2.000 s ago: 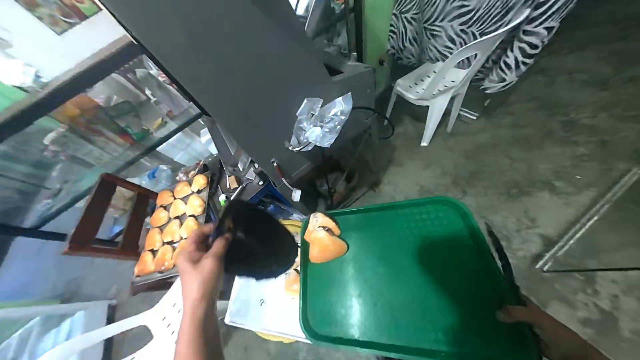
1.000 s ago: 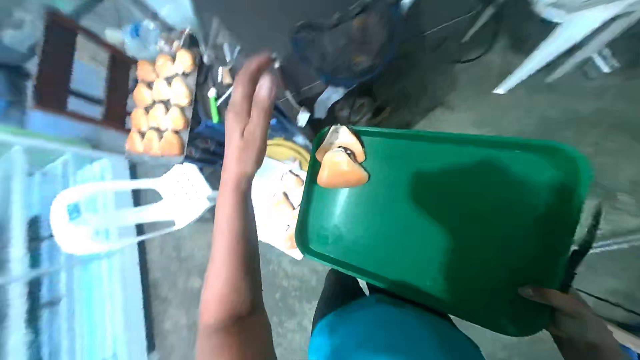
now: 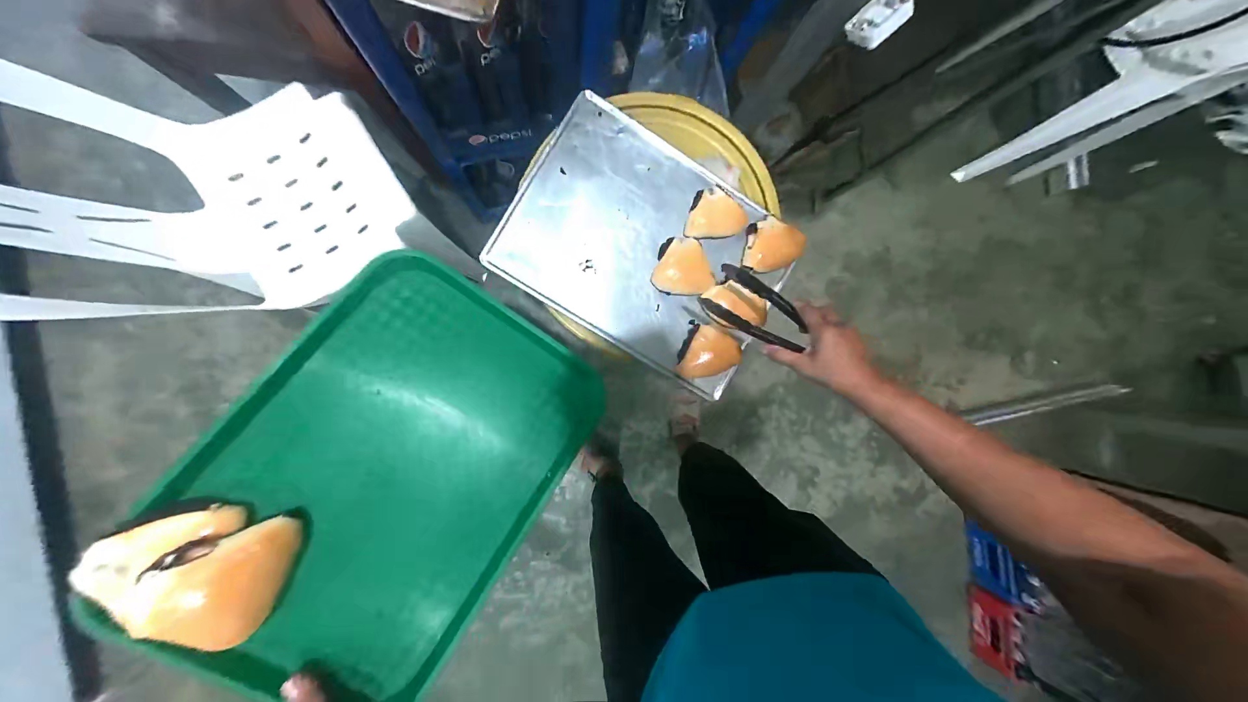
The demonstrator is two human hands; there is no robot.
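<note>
My right hand (image 3: 824, 346) holds black tongs (image 3: 756, 310), their two arms around a glazed bread bun (image 3: 733, 304) on a metal baking tray (image 3: 585, 224). Several other buns with dark filling lie near it at the tray's right end. At the bottom left, my left hand (image 3: 302, 688) grips the near edge of a green plastic tray (image 3: 409, 439); only a fingertip shows. Two buns (image 3: 210, 580) rest against each other in that tray's lower left corner.
The baking tray lies on a round yellow lid (image 3: 697, 132). Behind it stands a blue bottle crate (image 3: 497, 156). A white plastic chair (image 3: 292, 195) is at the left, another (image 3: 1150, 88) at the upper right. Boxes (image 3: 999, 604) sit low on the right.
The view has swung a lot. The green tray has gone from the right side to the left. My right hand now has tongs at a bun on the baking tray.
</note>
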